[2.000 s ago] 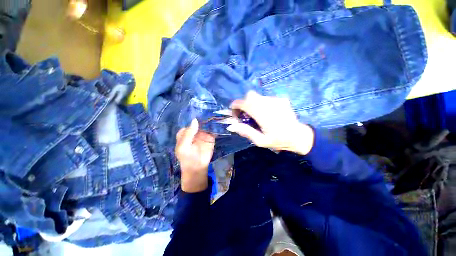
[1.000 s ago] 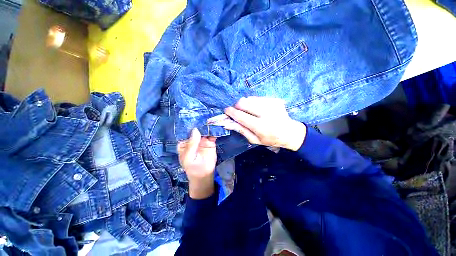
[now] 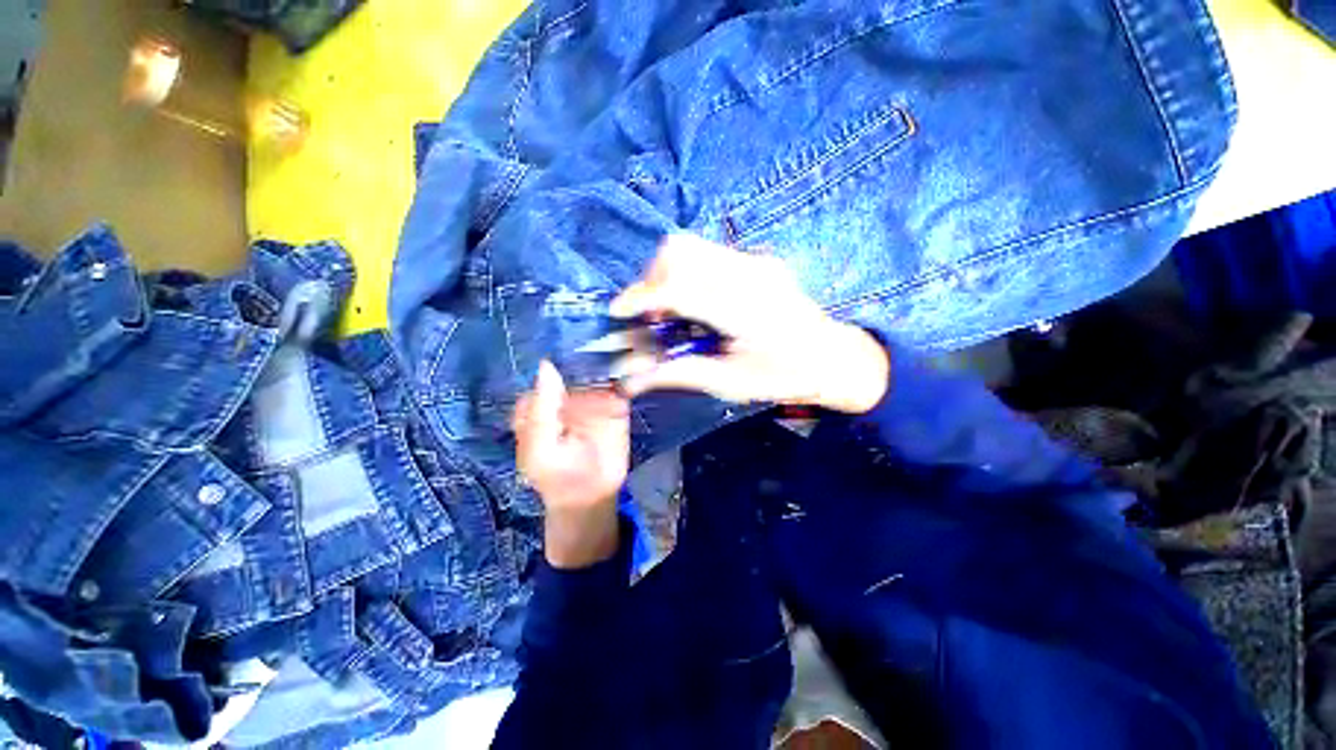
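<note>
A blue denim jacket [image 3: 938, 191] lies across the table and down toward the lap, with a welt pocket [image 3: 821, 173] on its body. My left hand [image 3: 574, 447] is at the jacket's near left part, thumb up, holding the sleeve-end area [image 3: 564, 311]. My right hand [image 3: 747, 330] is just right of it, shut on thread snips [image 3: 683, 337]. The snips are mostly hidden in the palm; pale tips point left between the fingers. Both hands are blurred, and no thread is clearly visible.
A pile of denim jackets [image 3: 220, 469] is heaped at left. Dark tweed garments [image 3: 1231, 572] lie at right. The yellow tabletop [image 3: 330, 176] shows behind the jacket, with a brown surface [image 3: 132, 191] at its left. A patterned dark bundle [image 3: 279, 15] is at the top edge.
The right hand has opened its fingers somewhat around the snips since a second ago. Since two seconds ago, the view has shifted and the orange thread between the hands no longer shows.
</note>
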